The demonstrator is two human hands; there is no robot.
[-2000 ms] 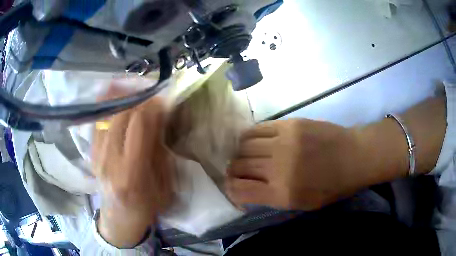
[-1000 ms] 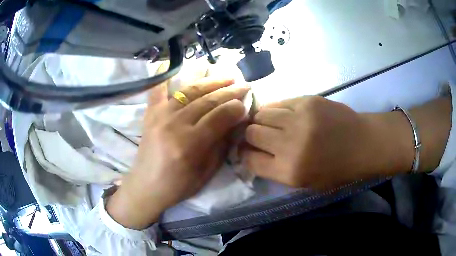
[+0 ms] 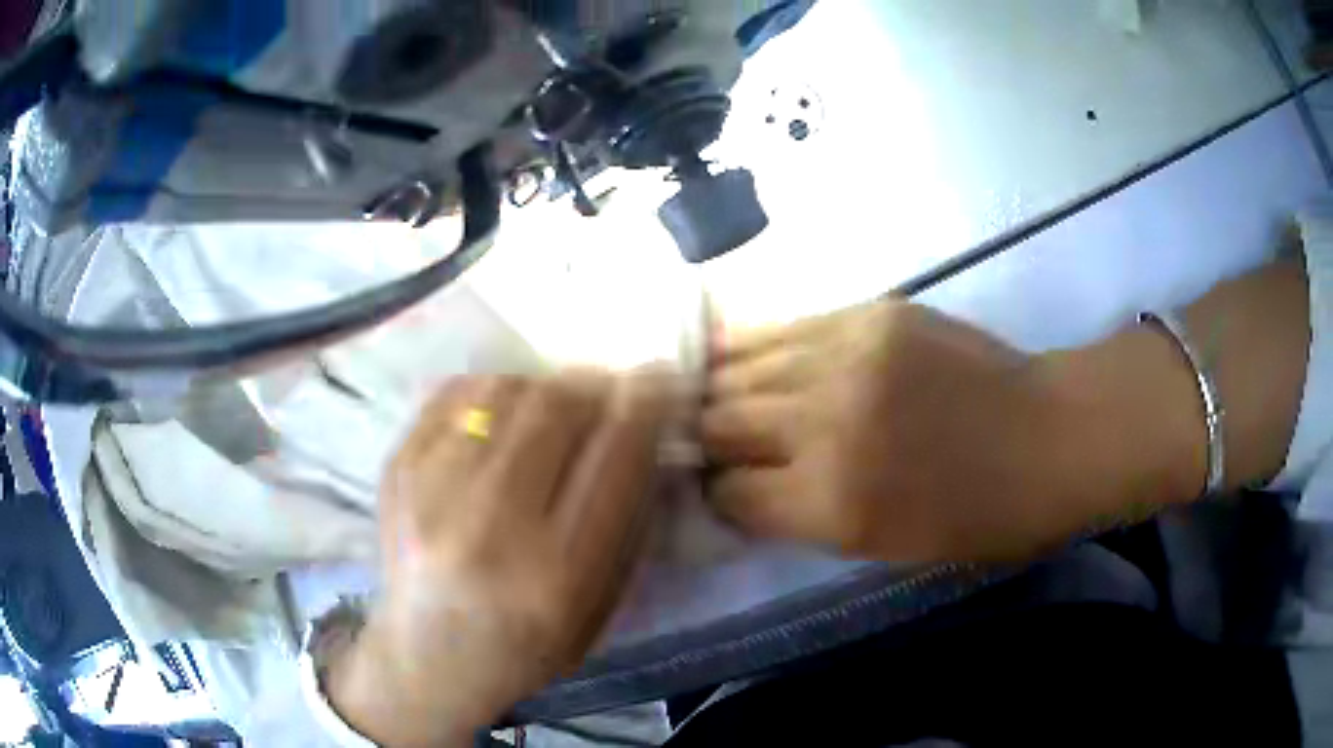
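A white garment piece (image 3: 366,351) lies crumpled on the machine bed, left of and under my hands. Its narrow folded edge (image 3: 693,365) stands up between my fingertips, blurred. My left hand (image 3: 512,512), with a yellow ring, grips the cloth beside the fold; its fingertips are blurred. My right hand (image 3: 892,431), with a silver bangle at the wrist, pinches the fold from the right. Both hands are close together, in front of the dark-grey knob (image 3: 712,215). The needle tip cannot be made out in the glare.
The white sewing machine head (image 3: 293,117) with a blue stripe fills the upper left. A dark curved cable or bar (image 3: 263,333) crosses below it. The glossy machine bed (image 3: 965,132) extends right. A grey ruled edge band (image 3: 790,621) runs along the front. A dark device (image 3: 51,585) stands far left.
My left hand has moved lower and left, and its fingers no longer reach up near the knob. The folded edge now shows upright between the hands. The view has shifted slightly.
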